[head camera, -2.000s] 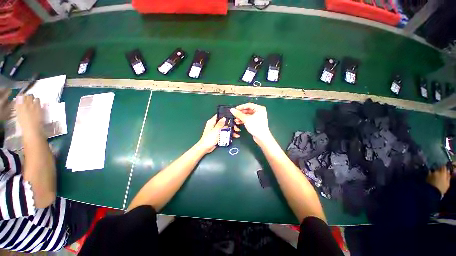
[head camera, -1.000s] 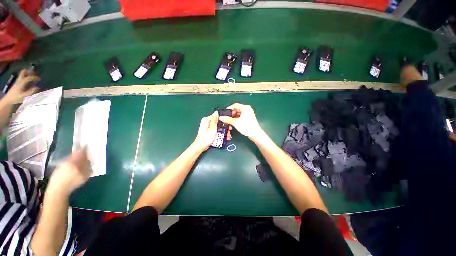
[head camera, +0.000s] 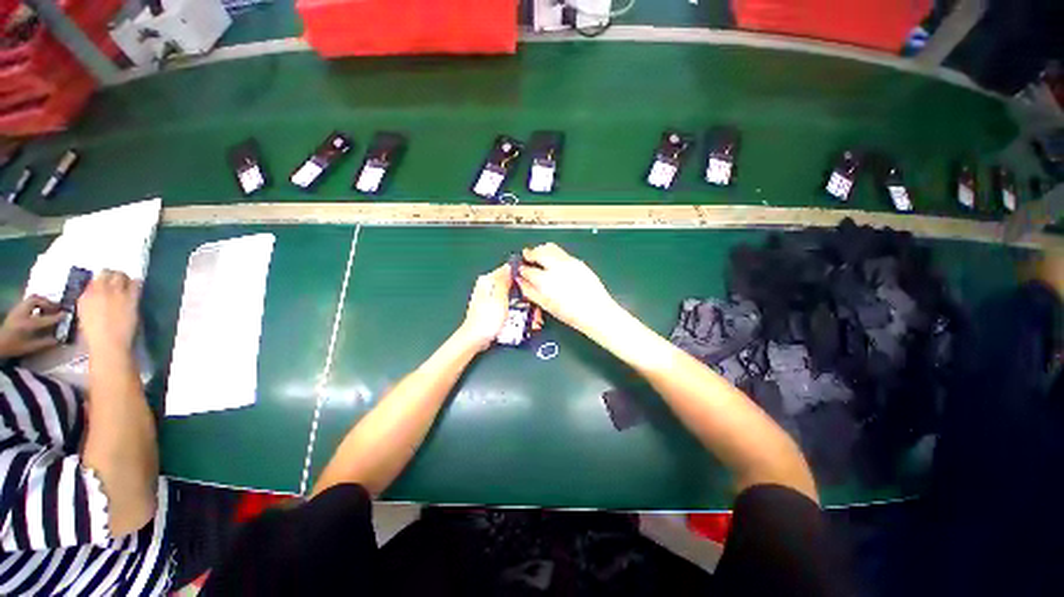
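A black handset (head camera: 515, 323) with a white patch on its lower half is held between my hands above the green surface. My left hand (head camera: 488, 308) grips its left side. My right hand (head camera: 560, 283) has its fingers at the handset's upper end; they cover that part, and whether a cover piece is under them cannot be told. A small whitish ring (head camera: 547, 350) lies just right of the handset's lower end. A single dark cover piece (head camera: 622, 408) lies near my right forearm.
The cover pile (head camera: 834, 338) is at the right. Handsets (head camera: 544, 163) lie beyond the pale rail (head camera: 443, 215). A record sheet (head camera: 222, 321) is left of the white line. A striped-sleeved neighbour holds a handset (head camera: 72, 303). Red trays (head camera: 408, 26) stand at the far side.
The handsets on the far strip have shifted left. My right hand has stayed at the handset's upper end, its fingers changing position. The left neighbour now holds a handset over the papers.
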